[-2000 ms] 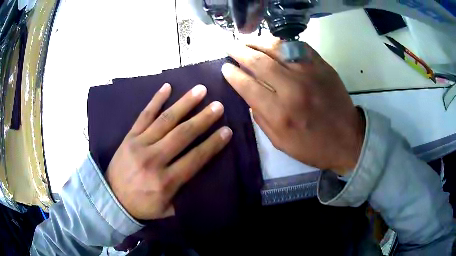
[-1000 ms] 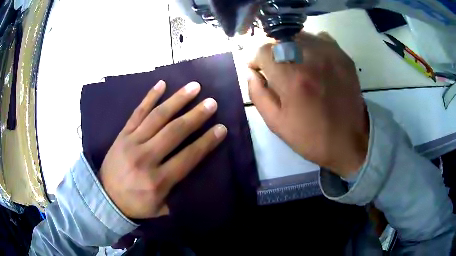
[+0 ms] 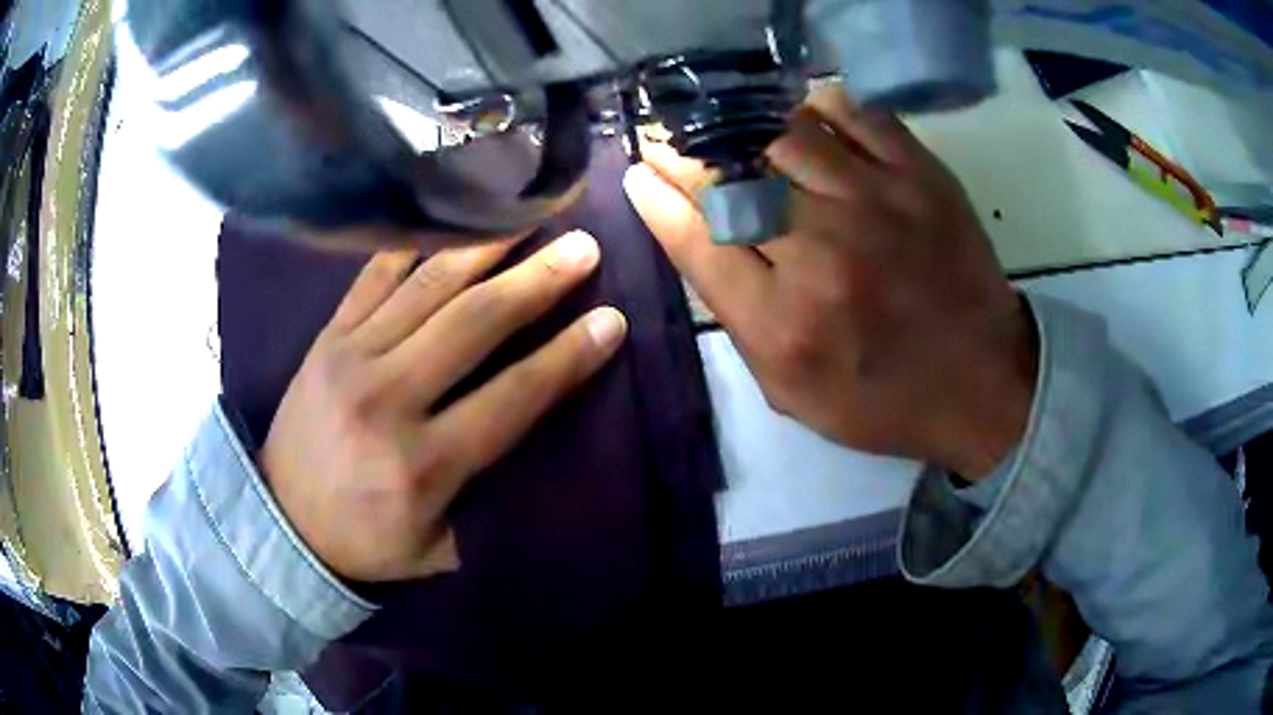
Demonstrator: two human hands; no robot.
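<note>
A dark purple fabric panel (image 3: pixel 559 461) lies on the white table and over its front edge, its top part under the machine head (image 3: pixel 405 84). My left hand (image 3: pixel 405 405) lies flat on the panel with its fingers apart; some fingertips are hidden by the machine head. My right hand (image 3: pixel 866 293) is at the panel's upper right edge, near the needle area. Its thumb tip touches the cloth edge; its other fingertips are hidden behind the thread tension knob (image 3: pixel 746 210), so a grip cannot be told.
Snips (image 3: pixel 1152 168) with orange and yellow-green handles lie at the upper right, beside a small dark piece (image 3: pixel 1072 73). A measuring tape (image 3: pixel 810 552) runs along the table's front edge. Yellowish plastic-wrapped material (image 3: pixel 70 349) stands at the left.
The machine head now looms larger and covers the panel's top and some left fingertips. My right thumb, off the cloth one second ago, is back at its upper right edge.
</note>
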